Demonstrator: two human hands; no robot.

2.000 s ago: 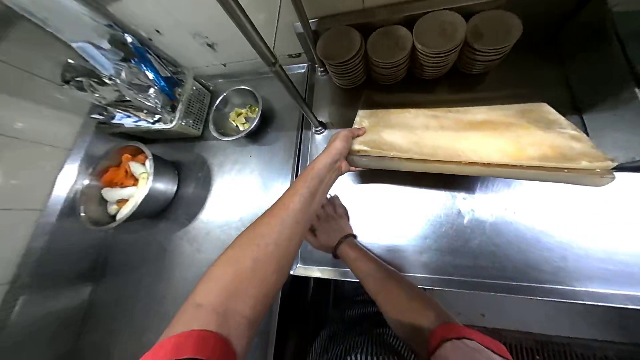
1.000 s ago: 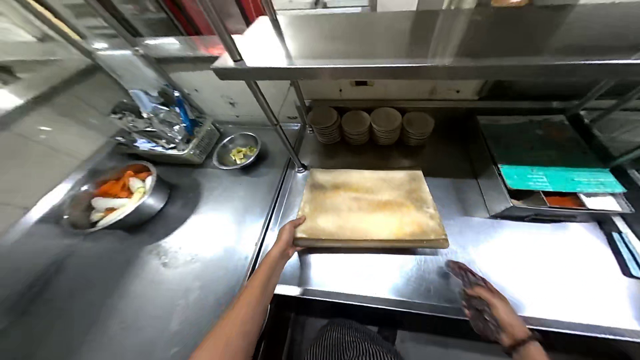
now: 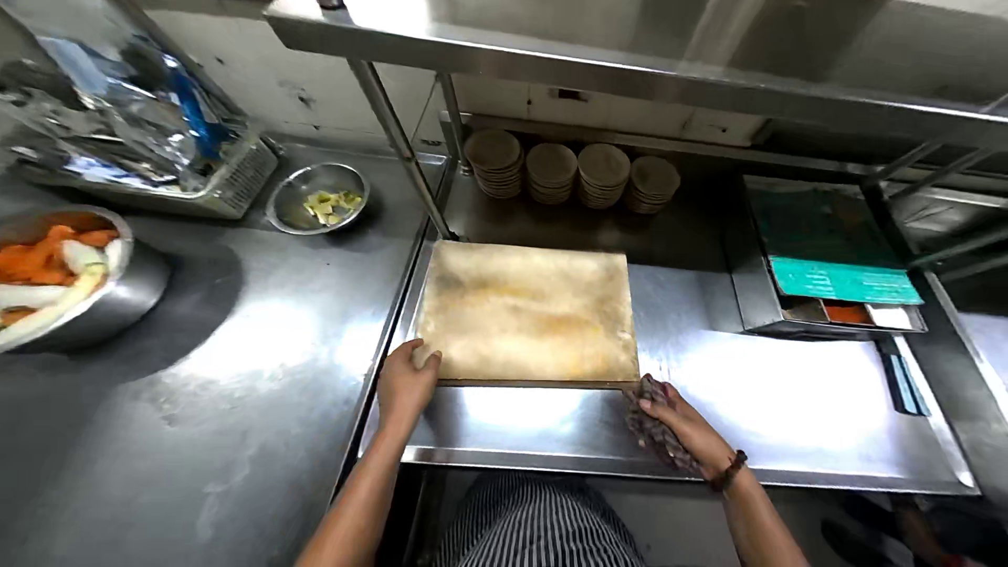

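A thick, stained cutting board (image 3: 528,315) lies on the stainless steel counter (image 3: 520,421) in front of me. My left hand (image 3: 409,379) is at its near left corner, thumb and fingers against the edge; whether they grip it is hard to tell. A crumpled dark cloth (image 3: 660,429) is held in my right hand (image 3: 683,424), touching the board's near right corner.
Several stacks of small round dishes (image 3: 551,169) stand behind the board. At right are a metal box (image 3: 752,276) with a green cover and a knife (image 3: 904,378). Leftward stand a small bowl (image 3: 295,220), a vegetable pot (image 3: 142,287) and a utensil basket (image 3: 244,177). A steel shelf (image 3: 630,87) hangs above.
The board, tilted up in my left hand two seconds ago, now lies flat. My right hand, empty at first, holds the cloth and has moved left to the board's corner since one second ago.
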